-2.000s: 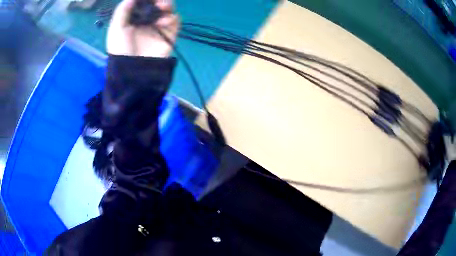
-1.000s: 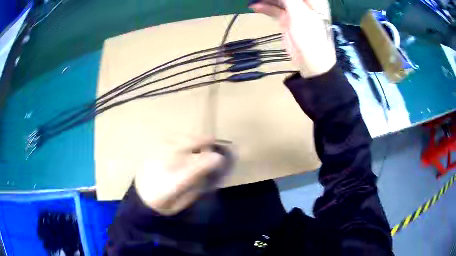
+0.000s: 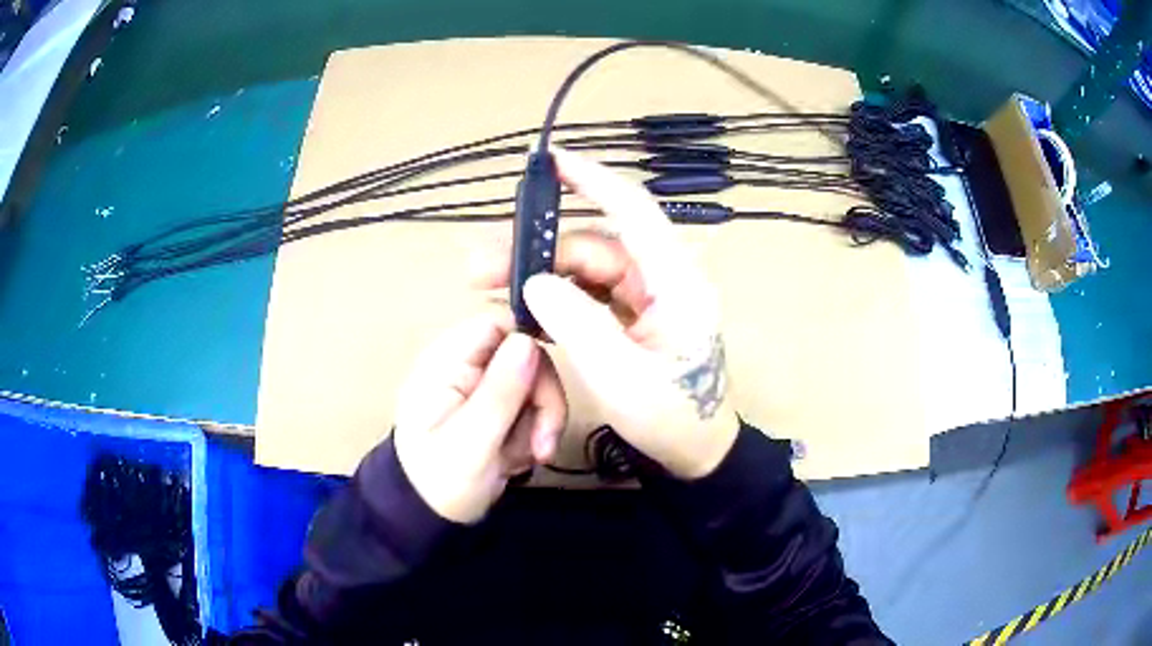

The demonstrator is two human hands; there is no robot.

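A black controller housing with small pale marks on its face is held upright over the cardboard sheet. My right hand grips it from the right, thumb on its lower part. My left hand pinches its bottom end. Its cord arches from the top end to the right; a small loop of cord shows below my right hand. Behind lies a bundle of parallel black cables, several controllers side by side, stripped wire ends at the left and coiled ends at the right.
A small open carton with a white ring-shaped item stands at the right beside a dark flat rectangle and a white sheet. A blue tote with black cables is at lower left. A red stool stands on the floor at right.
The view has swung from the left bench side back over the cardboard. My hands, apart a second ago, are now together on one controller. The bundle's coiled ends are uncovered.
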